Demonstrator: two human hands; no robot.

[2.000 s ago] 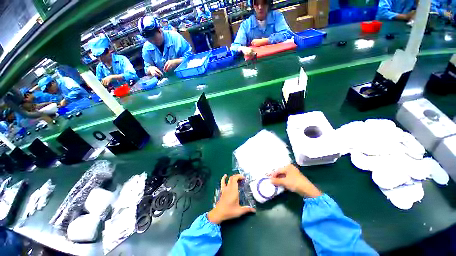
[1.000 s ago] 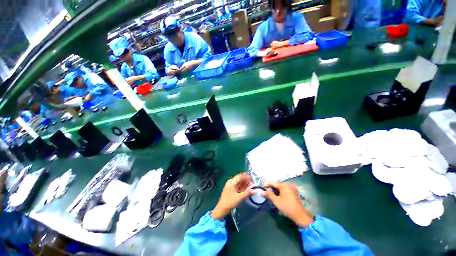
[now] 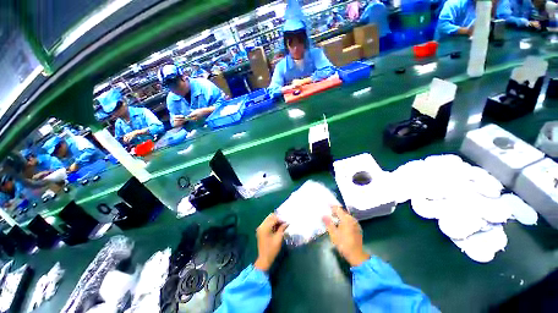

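A stack of white, glossy polybags point(image 3: 308, 209) lies on the green surface in front of me. My left hand point(image 3: 270, 237) is at its left edge, with thumb and fingers closed on the edge. My right hand point(image 3: 344, 235) is at its right edge, with fingertips on the bags. How many bags the fingers hold cannot be told. A white insert with a centre hole point(image 3: 366, 197) stands right of the stack. White round pieces point(image 3: 465, 198) lie in a loose heap further right. Black rings point(image 3: 199, 272) lie in a tangled heap at left.
Open black boxes stand in a row beyond my hands, one near the centre point(image 3: 309, 160). Bagged parts point(image 3: 101, 272) lie at far left. More white inserts point(image 3: 502, 150) stand at right. Across the line are workers, blue bins point(image 3: 229, 113) and a red mat point(image 3: 312, 88).
The ring and white disc held between my hands a second ago no longer show. My hands have moved apart to the stack's two sides. The view has shifted.
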